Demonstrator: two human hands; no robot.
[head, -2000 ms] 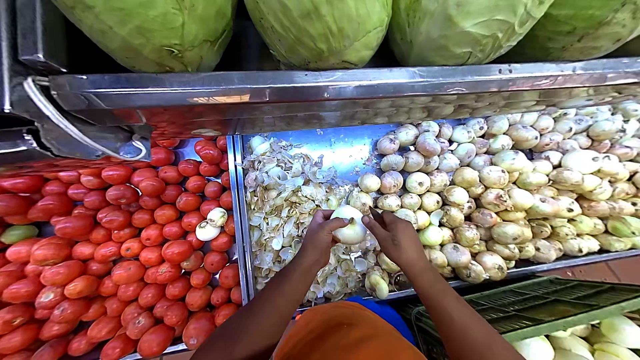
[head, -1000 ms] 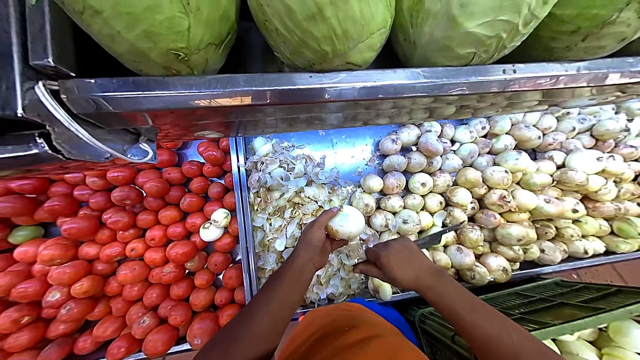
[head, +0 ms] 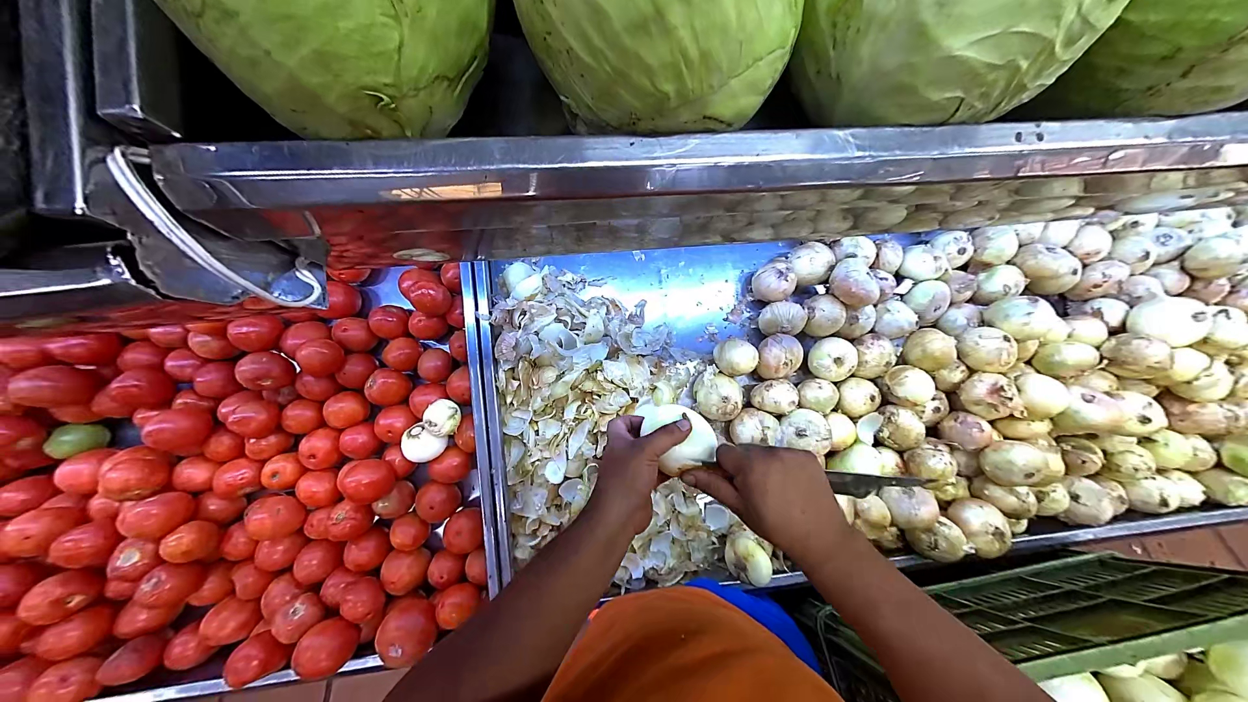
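Observation:
My left hand [head: 632, 466] holds a pale peeled onion [head: 680, 439] above a heap of onion skins [head: 565, 390]. At the onion's right side, my right hand [head: 780, 487] touches it with the fingertips while gripping a knife [head: 868, 483], whose blade points away to the right over the onions. The knife's handle is hidden in the hand. Many onions [head: 907, 380] with some skin left on lie in the metal bin to the right of the skins.
Red tomatoes [head: 273, 468] fill the bin at left, past a metal divider [head: 486, 419]; small white onions [head: 424, 444] rest on them. Large cabbages [head: 663, 58] sit above a steel shelf edge [head: 624, 166]. A green plastic crate [head: 1082, 604] with onions stands at lower right.
The right hand has moved from below and right of the onion up against it. The knife blade shows now and one second ago, but not two seconds ago. The left hand keeps hold of an onion.

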